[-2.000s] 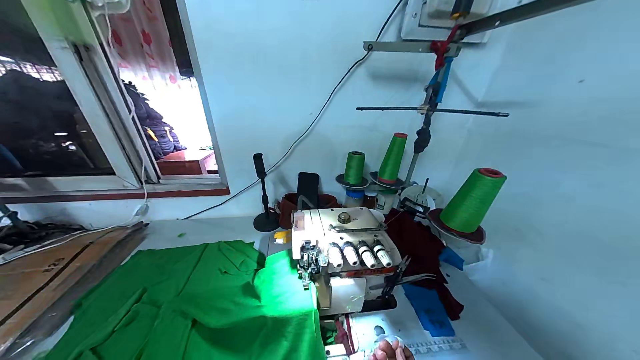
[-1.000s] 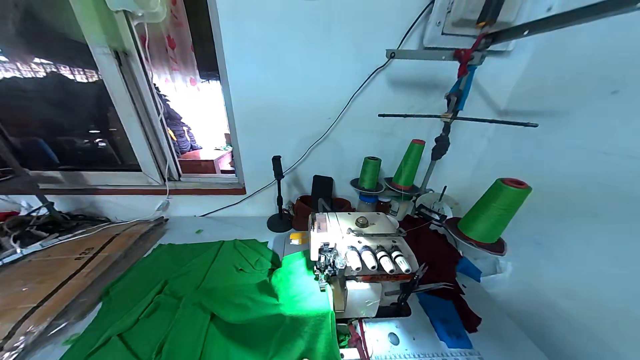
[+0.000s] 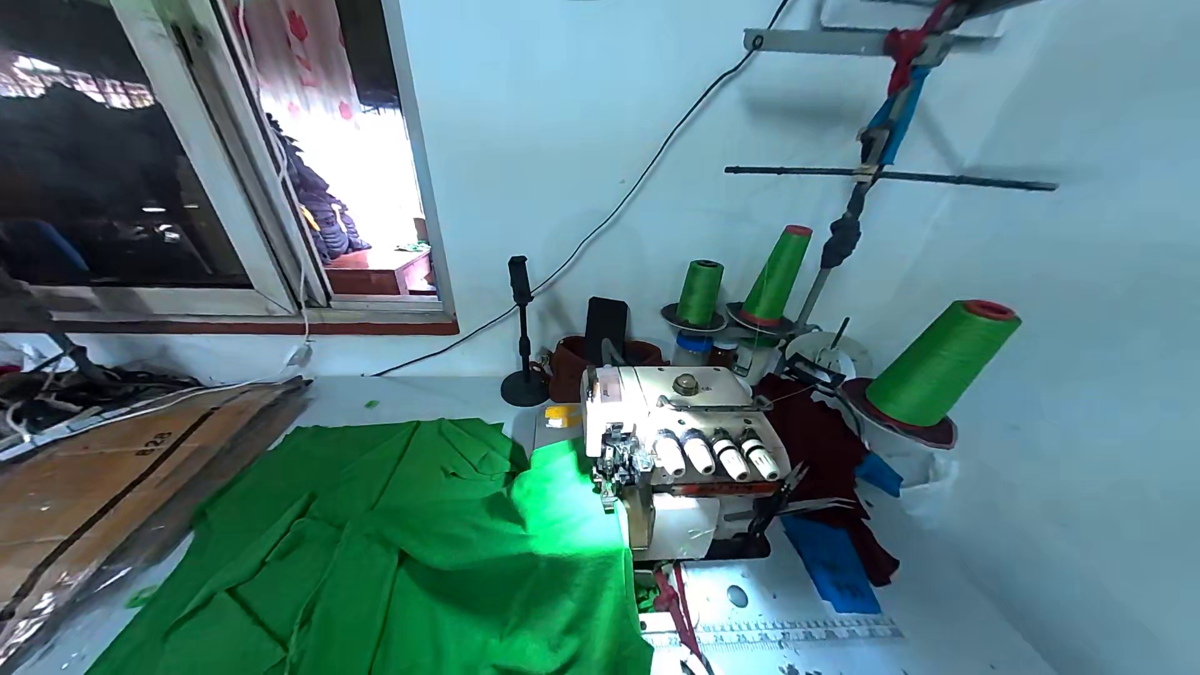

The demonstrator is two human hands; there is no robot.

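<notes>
Neither of my hands shows in the head view now. Green fabric (image 3: 403,553) lies in loose folds across the left of the table, its right edge beside the needle area of a white overlock sewing machine (image 3: 694,422). The machine's lamp lights part of the cloth. Three green thread cones are in view: a small one (image 3: 699,292), a taller one (image 3: 778,274) and a large tilted one (image 3: 942,361). A strip of dark red cloth (image 3: 677,605) hangs below the machine front, near a printed ruler scale (image 3: 797,632).
Cardboard wrapped in plastic (image 3: 103,478) lies at the left. Behind the machine are a black stand (image 3: 524,347), a phone-like black object (image 3: 606,328) and a brown container (image 3: 568,367). Maroon cloth (image 3: 816,450) and blue cloth (image 3: 830,562) lie right of the machine.
Fingers at the lower edge, near the ruler scale two seconds ago, are out of view now. The view has shifted somewhat. The green fabric's lower right edge reaches further toward the ruler scale.
</notes>
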